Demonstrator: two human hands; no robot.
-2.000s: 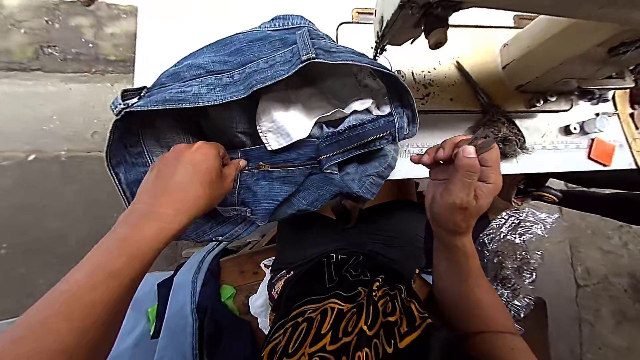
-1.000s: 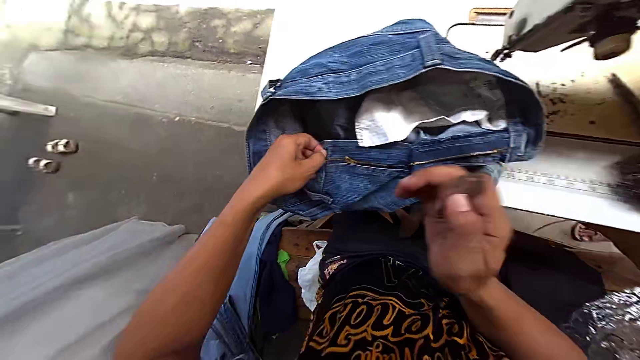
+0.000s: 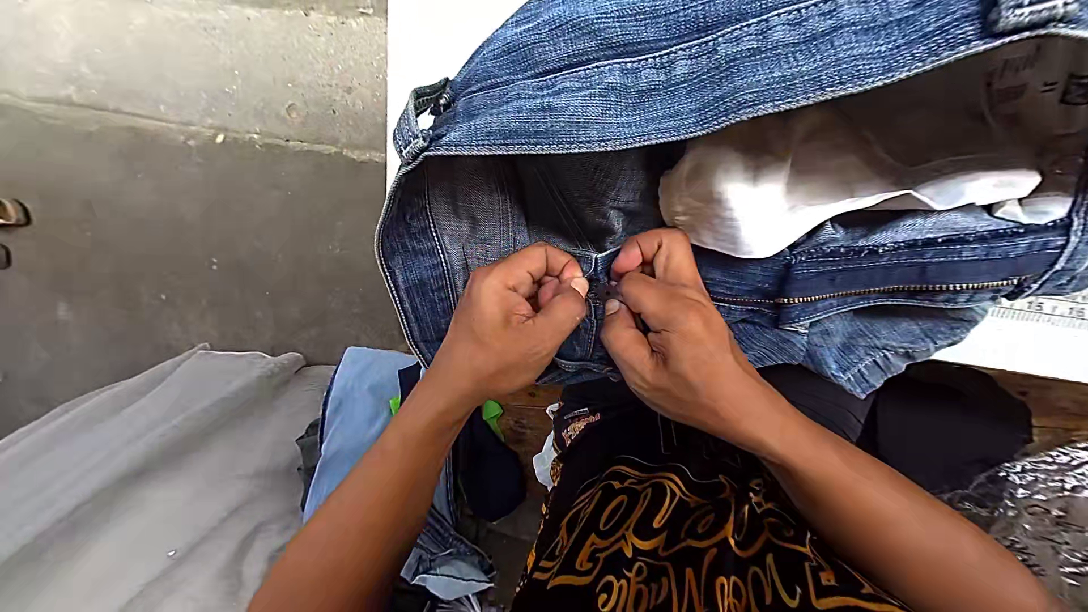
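Observation:
A pair of blue denim jeans [image 3: 595, 93] lies with its waist opening spread, a white pocket lining [image 3: 756, 195] showing inside. A metal zipper [image 3: 901, 291] runs along a dark blue tape at the near side. My left hand [image 3: 523, 319] pinches the denim near the zipper's left end. Close beside it, my right hand [image 3: 671, 323] holds a small dark tool at the same spot, between thumb and fingers. The tool's kind cannot be told, as the fingers mostly cover it.
The jeans rest on a white tabletop [image 3: 1003, 340] with a ruler scale [image 3: 1041, 310] at its near edge. Grey cloth [image 3: 170, 476] and light blue denim [image 3: 361, 416] are at the lower left. Crumpled clear plastic [image 3: 1037, 501] lies at the lower right, and concrete floor [image 3: 170, 246] at the left.
My right hand, earlier apart from my left hand, has moved left to meet it at the zipper's end. The view has shifted and come closer; the sewing machine is out of view.

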